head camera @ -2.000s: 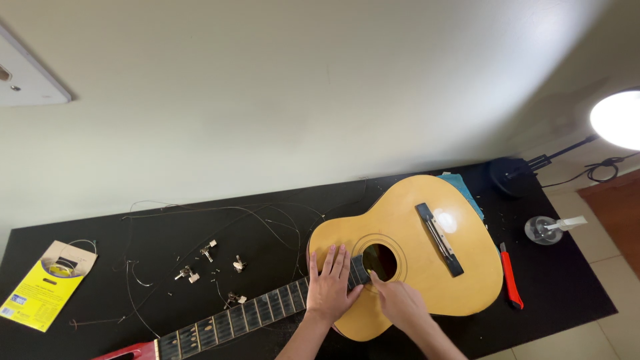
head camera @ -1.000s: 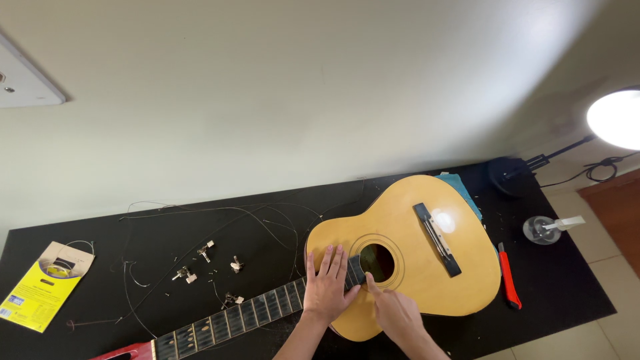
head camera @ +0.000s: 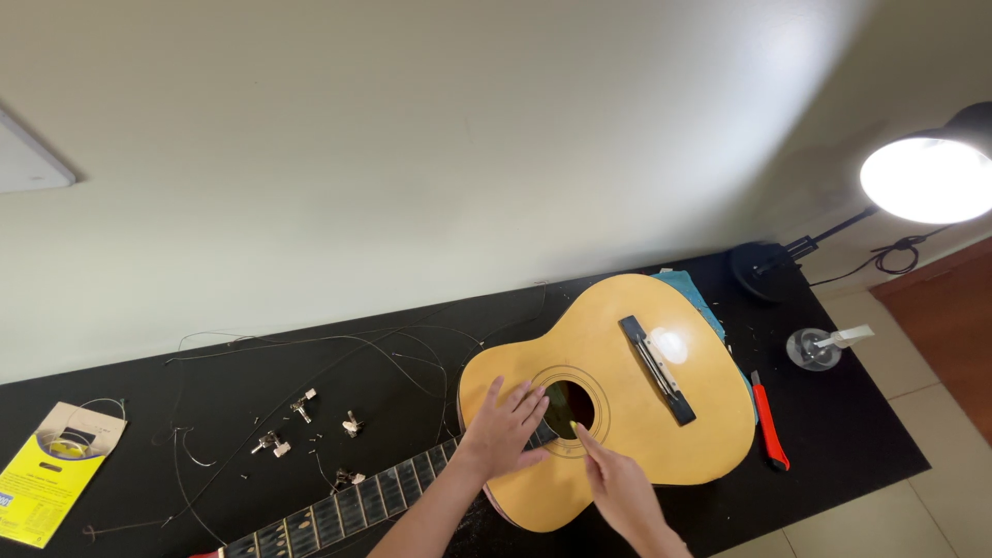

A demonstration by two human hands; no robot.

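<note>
An acoustic guitar (head camera: 697, 442) without strings over its top lies face up on a black table. My left hand (head camera: 504, 426) rests flat, fingers spread, across the end of the fretboard (head camera: 387, 492) and the guitar top beside the soundhole (head camera: 570, 407). At the soundhole's lower edge is my right hand (head camera: 620, 480), index finger extended, with a small yellowish thing at its fingertip; whether it is held or only the nail cannot be told. The dark bridge (head camera: 657, 370) with a pale saddle sits to the right of both hands.
Several metal tuning machines (head camera: 271, 444) and loose strings (head camera: 372, 339) lie left of the guitar. Farther left is a yellow string packet (head camera: 50, 488). A red utility knife (head camera: 769, 426), a clear bottle (head camera: 814, 350) and a desk lamp (head camera: 763, 271) stand or lie at right. Blue cloth (head camera: 686, 291) shows under the guitar.
My left hand has shifted from the fretboard's end toward the soundhole, covering more of its left edge. My right hand stays near the lower edge of the soundhole.
</note>
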